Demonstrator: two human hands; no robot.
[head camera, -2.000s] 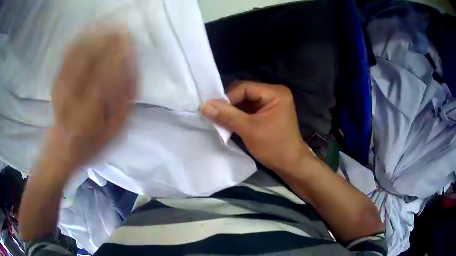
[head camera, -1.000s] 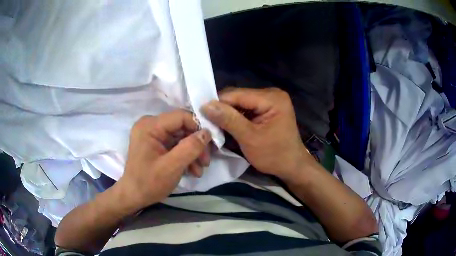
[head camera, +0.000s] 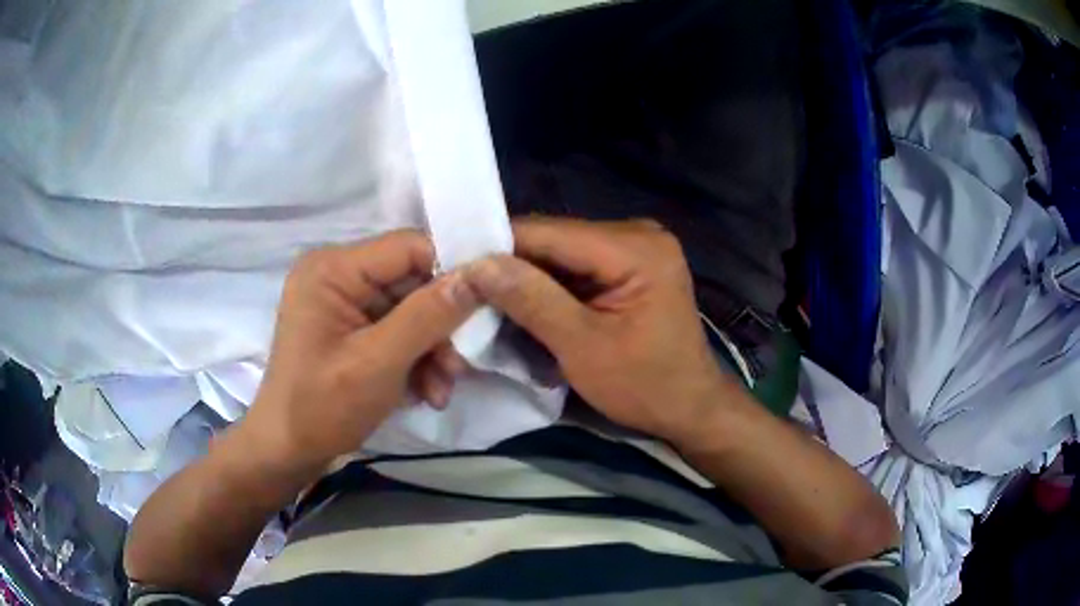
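Note:
A large white garment piece (head camera: 201, 130) spreads over the left and hangs down to the striped top. A folded edge (head camera: 448, 130), a straight denser white strip, runs down its right side. My left hand (head camera: 367, 326) and my right hand (head camera: 598, 314) are bare and pinch the strip near its lower end, thumbs almost touching. The strip's end shows just below the thumbs. The fingers under the cloth are partly hidden.
Dark cloth covers the lap right of the strip. A blue rim (head camera: 847, 213) stands beyond it, with a tied bundle of white cloth (head camera: 947, 308) at the far right. A pale table edge (head camera: 533, 12) crosses the top. More white cloth hangs at lower left.
My left hand has come from over the cloth to the strip's lower end and grips it. My right hand keeps its hold. The strip has turned flatter and its end is now between both hands.

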